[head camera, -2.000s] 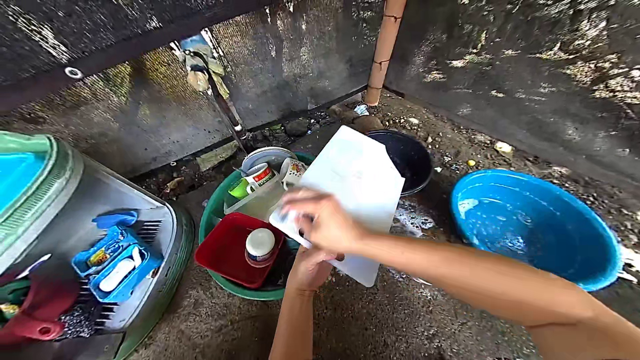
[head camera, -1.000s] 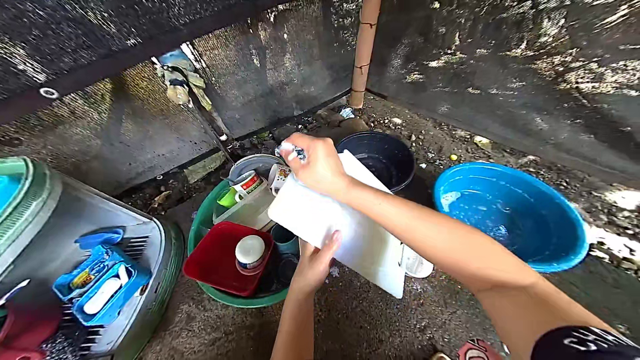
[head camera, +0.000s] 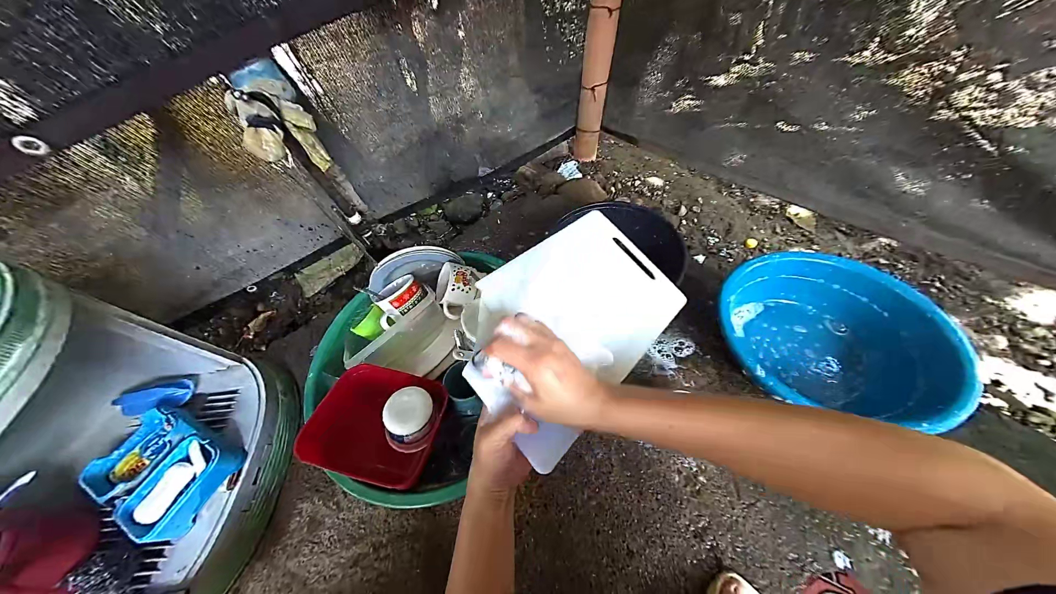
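A white plastic cutting board (head camera: 590, 289) with a slot handle is tilted above the ground, its lower left end between my hands. My left hand (head camera: 499, 454) grips that lower end from below. My right hand (head camera: 549, 375) presses a soapy scrubber (head camera: 503, 373), partly hidden by the fingers, on the board near the same end. Just left of them, a green basin (head camera: 330, 355) holds a red plastic tray (head camera: 355, 421), a jar with a white lid (head camera: 407, 412), printed mugs (head camera: 404, 299), a clear container and plates.
At right stands a blue basin (head camera: 850, 338) of water. Behind the board is a black basin (head camera: 643, 231). A blue soap case (head camera: 169, 470) lies on a grey ridged surface at left. A bamboo post (head camera: 596, 82) rises at the corner of the dark mesh walls.
My right hand has moved from the board's upper part down to its lower left end, beside my left hand. The board has turned, and its slot handle now shows at the upper right.
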